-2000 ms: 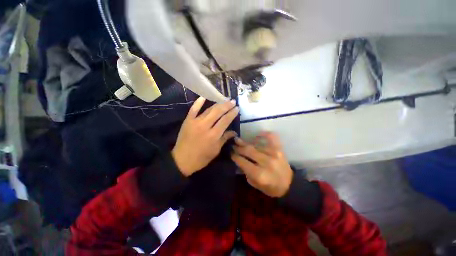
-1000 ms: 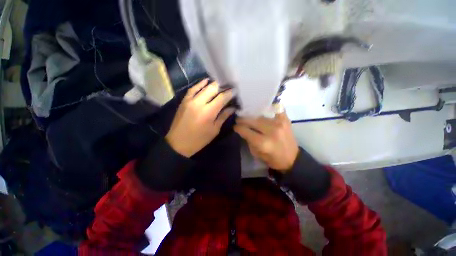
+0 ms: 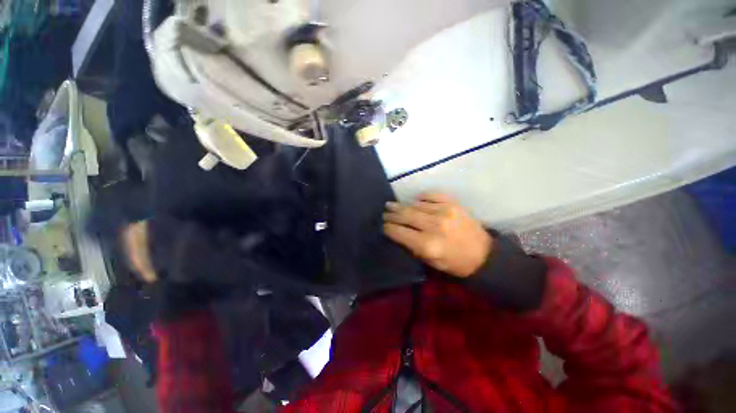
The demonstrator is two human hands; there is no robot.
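Observation:
A dark denim garment (image 3: 266, 218) lies from under the needle area (image 3: 367, 121) down over the table edge and to the left. My right hand (image 3: 440, 234) rests on the garment's right edge, thumb and fingertips at the cloth. My left hand (image 3: 139, 250) is far left, blurred and partly covered by dark cloth; its fingers' hold cannot be made out. The white sewing machine head (image 3: 242, 89) stands above the cloth.
The cream lamp head (image 3: 226, 145) hangs left of the needle. A folded denim loop (image 3: 524, 64) lies on the white machine bed (image 3: 452, 97) at right. Another machine (image 3: 64, 137) and cluttered equipment stand at far left. Blue cloth (image 3: 710, 206) shows at the right edge.
My left hand has moved from the needle area far out to the left, and the garment is spread wider. My right hand has moved slightly down, away from the needle. The view has shifted and tilted.

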